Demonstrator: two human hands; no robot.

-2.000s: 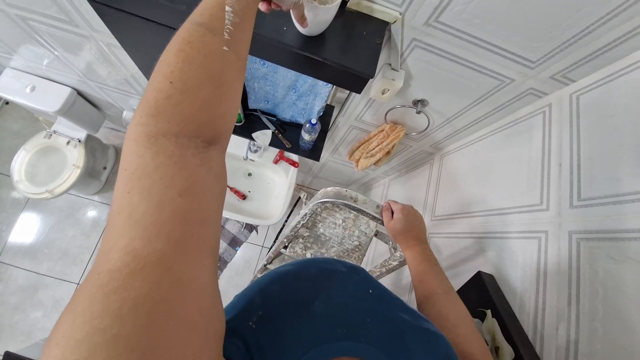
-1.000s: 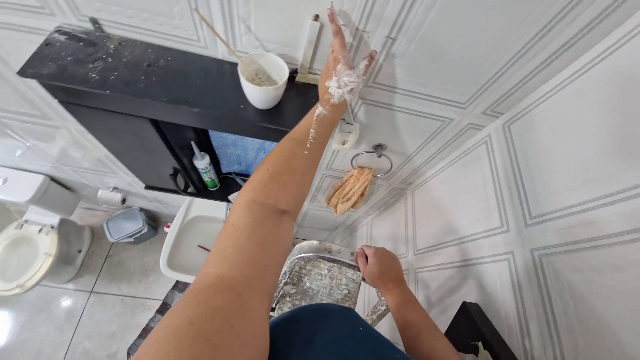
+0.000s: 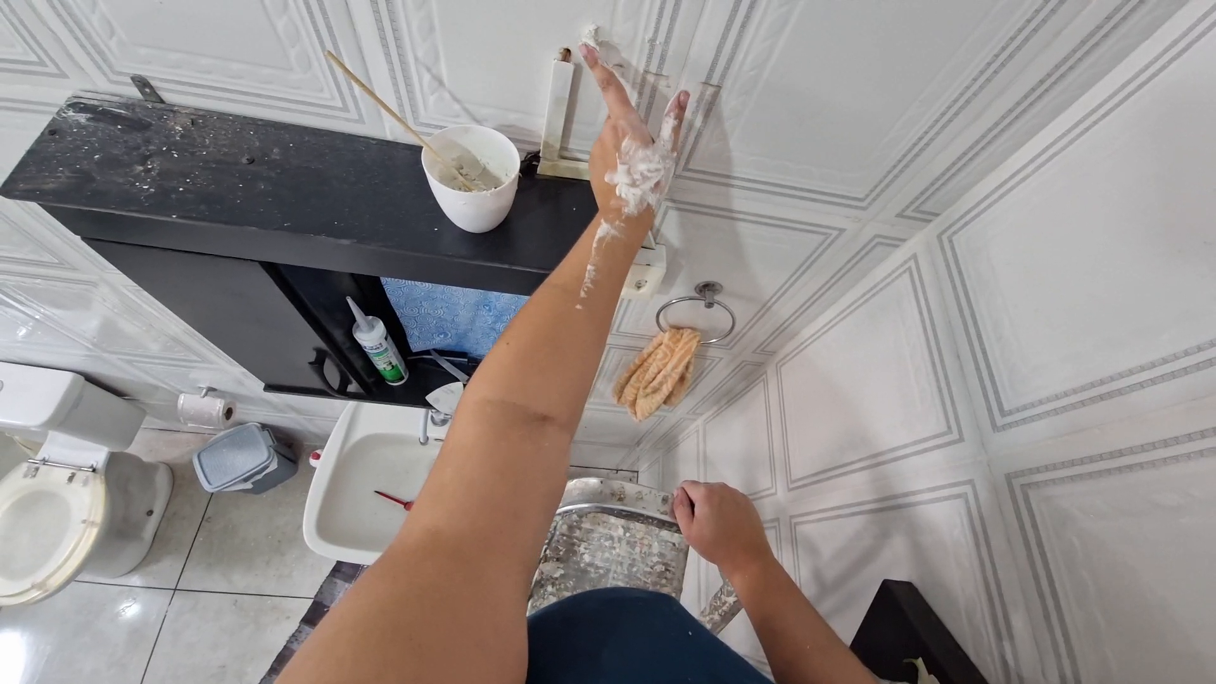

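My left hand point(image 3: 635, 157) is raised against the patterned white wall panel point(image 3: 807, 104), fingers apart, with white paste smeared over it and down the wrist. One fingertip is at a small lump of white paste point(image 3: 591, 36) on the wall, beside a short white trunking strip point(image 3: 558, 109). To the left, a white plastic pot point(image 3: 475, 204) stands on the black shelf top point(image 3: 256, 180), with paste and a thin wooden stick point(image 3: 385, 106) in it. My right hand point(image 3: 717, 518) grips the top rail of a paint-spattered metal stepladder point(image 3: 608, 560) below.
Below the shelf are a sealant tube point(image 3: 380, 350), a blue patterned cloth point(image 3: 451, 313) and a white washbasin point(image 3: 356, 475). An orange cloth point(image 3: 657, 375) hangs from a metal towel ring point(image 3: 696, 318). A toilet point(image 3: 57, 513) and a grey bin point(image 3: 242, 458) stand at left.
My left hand has gone from the white pot to the wall beside the trunking strip. My right hand stays on the stepladder rail. The view has tilted up toward the shelf.
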